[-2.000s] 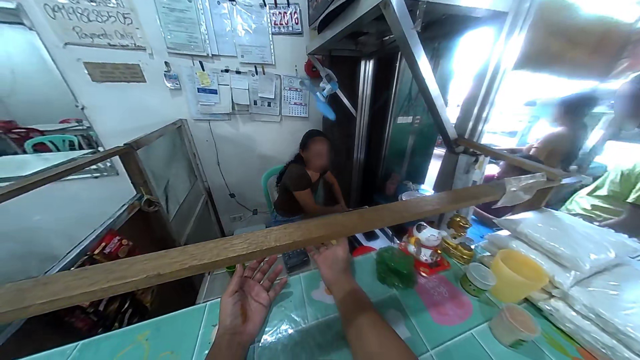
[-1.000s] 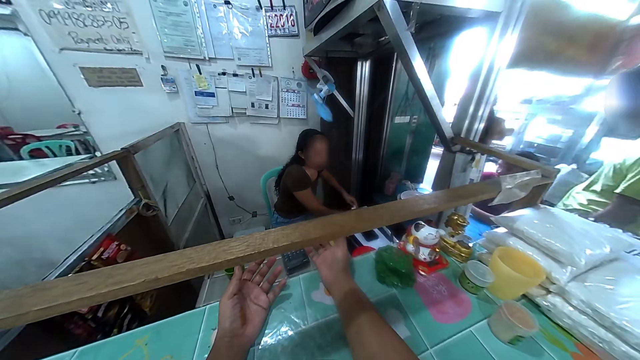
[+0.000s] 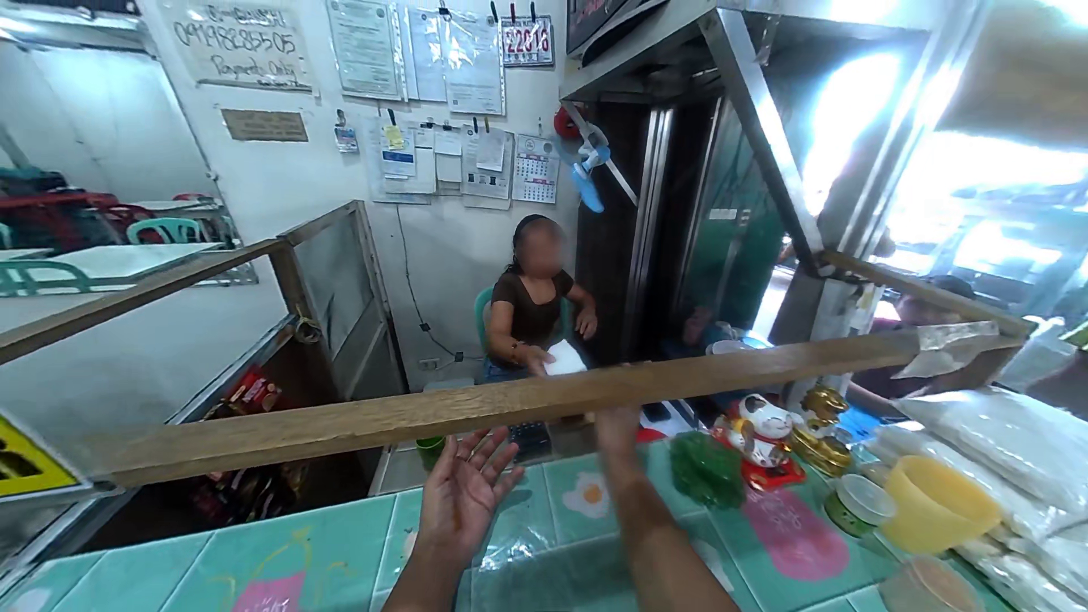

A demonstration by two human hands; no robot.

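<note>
My left hand point(image 3: 472, 480) is palm up over the green tiled counter point(image 3: 340, 527), fingers apart, holding nothing. My right hand point(image 3: 616, 425) reaches forward under the wooden rail point(image 3: 527, 395); it is blurred and its fingers are hidden behind the rail, so whether it holds anything does not show. Beyond the rail a seated person point(image 3: 535, 306) in a dark brown top holds out a small white item point(image 3: 563, 359), perhaps paper. Right of my right forearm lies a green plastic bundle point(image 3: 705, 469), beside a white lucky cat figurine point(image 3: 761, 429).
A gold figurine point(image 3: 823, 432), a lidded tub point(image 3: 858, 503), a yellow plastic cup point(image 3: 939, 503) and clear bags of white goods point(image 3: 1011, 442) stand at the right. A metal post point(image 3: 761, 127) rises beyond the rail. Packaged goods point(image 3: 253, 391) sit low at the left.
The seated person has turned more toward me and now holds out the white item, not visible in their hand before. My right hand has moved slightly; my left stays palm up.
</note>
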